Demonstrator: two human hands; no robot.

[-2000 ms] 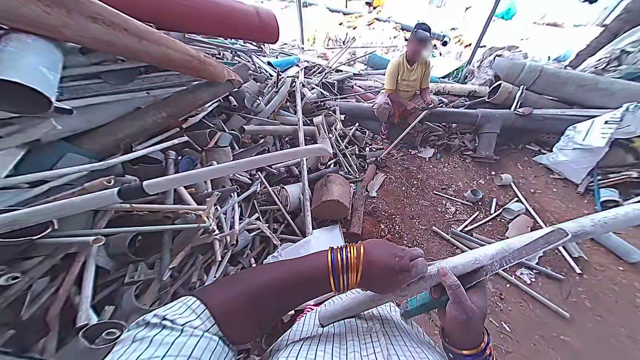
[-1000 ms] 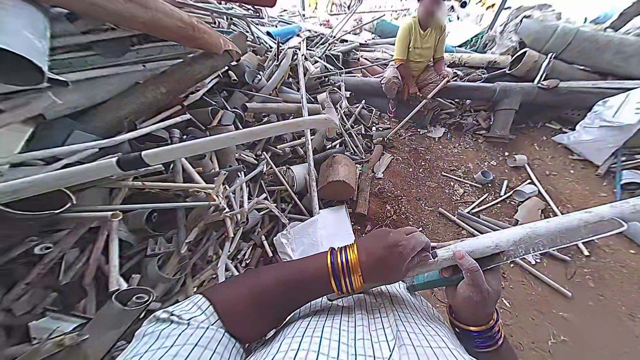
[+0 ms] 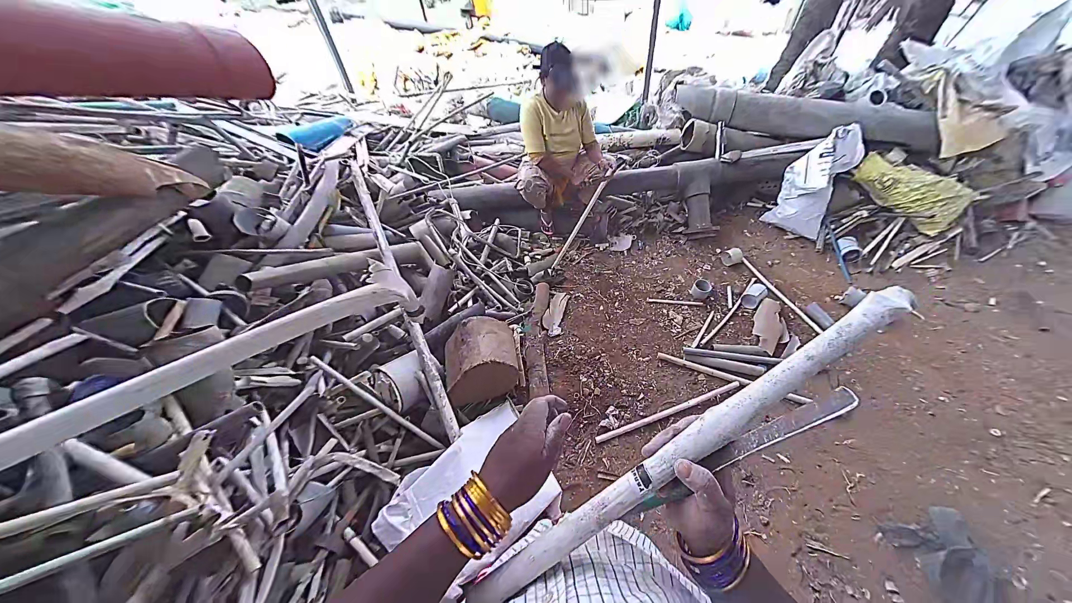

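Observation:
My right hand (image 3: pixel 703 507) is wrapped around a long whitish plastic pipe (image 3: pixel 754 394) and the green handle of a machete (image 3: pixel 657 500) together. The pipe slants from my lap up to the right, a dark printed band on it near the hand. Along its lower side lies the machete's hook-tipped blade (image 3: pixel 787 431). My left hand (image 3: pixel 532 444) is raised left of the pipe, touching nothing, its fingers loosely bent. Bangles circle both wrists. Under the left forearm is a white sheet or sack (image 3: pixel 465 456), partly hidden.
A heap of scrap pipes (image 3: pixel 327 260) fills the left side, beside a wooden block (image 3: pixel 481 360). Ahead, another person (image 3: pixel 557 126) sits holding a thin stick (image 3: pixel 582 218). Pipe pieces (image 3: pixel 666 412) lie on the dirt at right. Large grey pipes (image 3: pixel 804 117) and sacks (image 3: pixel 913 193) stand behind.
My left hand has come off the pipe and machete and moved left. The pipe now points more steeply away, with its far end in view. My right hand still holds both.

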